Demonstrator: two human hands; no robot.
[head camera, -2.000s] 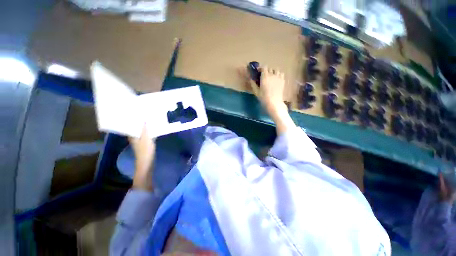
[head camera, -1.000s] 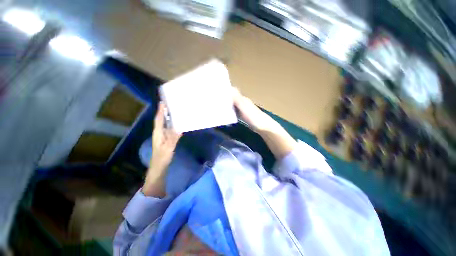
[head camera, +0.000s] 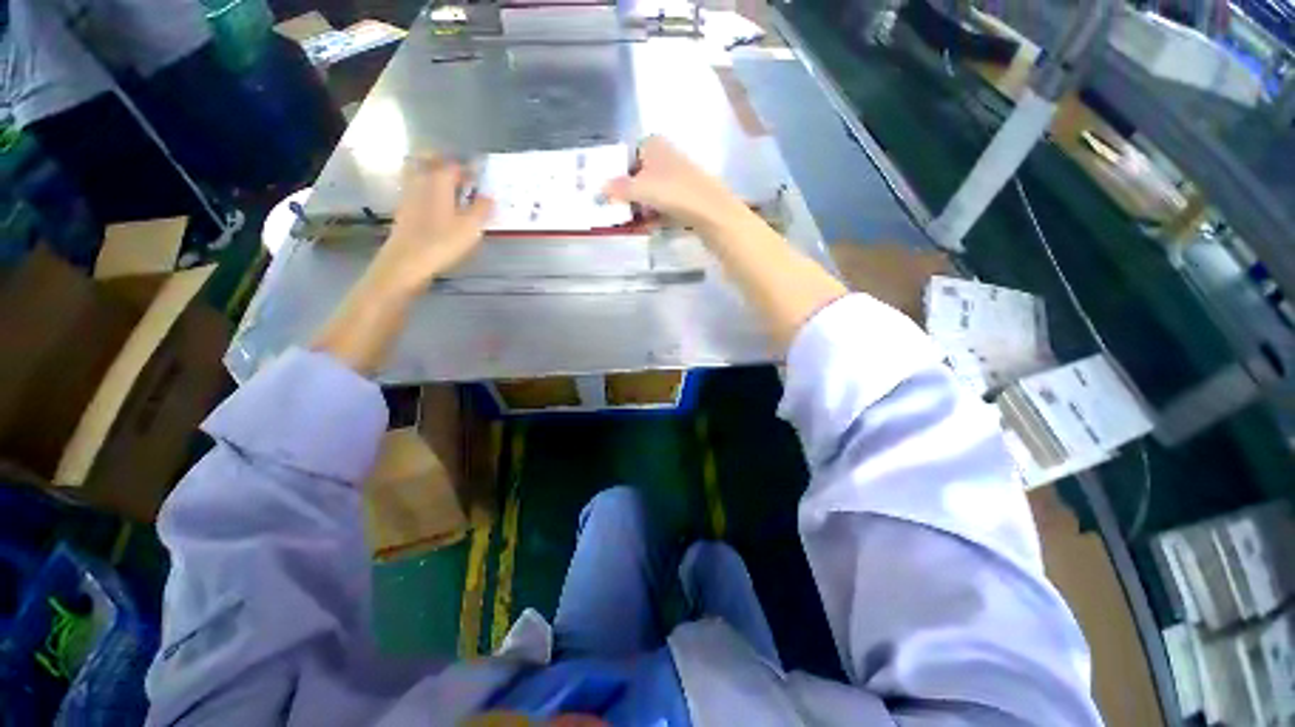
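A white printed blister card (head camera: 557, 188) lies flat over the red jig (head camera: 639, 222), whose red edge shows along the card's near side and right corner. The jig sits on the silver sealing table (head camera: 568, 334). My left hand (head camera: 443, 220) holds the card's left edge. My right hand (head camera: 665, 182) holds its right edge, fingertips at the corner. What lies under the card is hidden.
Thin metal bars (head camera: 568, 280) run beside the jig. Card stacks (head camera: 1075, 412) lie on the bench at right. A large open carton (head camera: 107, 376) and a blue crate (head camera: 78, 639) stand at left; a small carton (head camera: 412, 483) sits under the table edge. A person (head camera: 107, 71) is at upper left.
The view has turned from the side bench to the sealing table. The white card has moved from in front of my body down onto the jig. Both hands are still at it.
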